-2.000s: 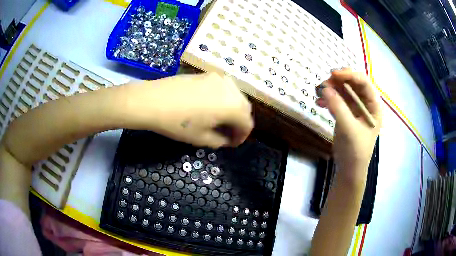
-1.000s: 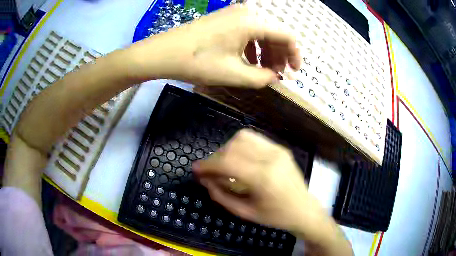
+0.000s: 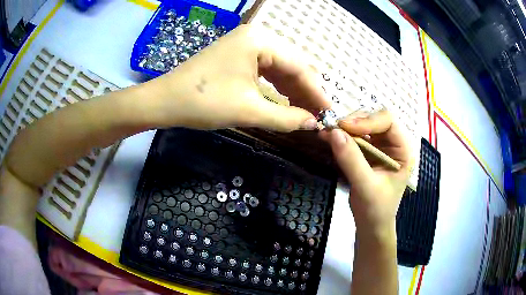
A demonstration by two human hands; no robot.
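My left hand (image 3: 248, 86) and my right hand (image 3: 375, 155) meet over the near edge of the pale hole board (image 3: 323, 40). Between their fingertips they hold a small silver metal piece (image 3: 329, 118). My right hand also holds a thin wooden stick (image 3: 378, 153), which points down to the right. Below, the black tray (image 3: 190, 167) has a small loose pile of silver flanged pieces (image 3: 234, 195) in its middle and rows of seated pieces along its near side. Some dark rings (image 3: 339, 86) lie on the pale board. The fingers hide the exact fit of the held parts.
A blue bin (image 3: 138, 57) heaped with silver pieces stands behind my left hand. A slotted board (image 3: 34, 98) lies at left under my left forearm. Spare black trays (image 3: 424, 213) are at right. Red and yellow tape lines run along the right side.
My right hand has moved from the tray up to my left hand's fingertips. My left hand has drawn nearer me. A silver piece now shows between them, and fewer rings are visible on the board.
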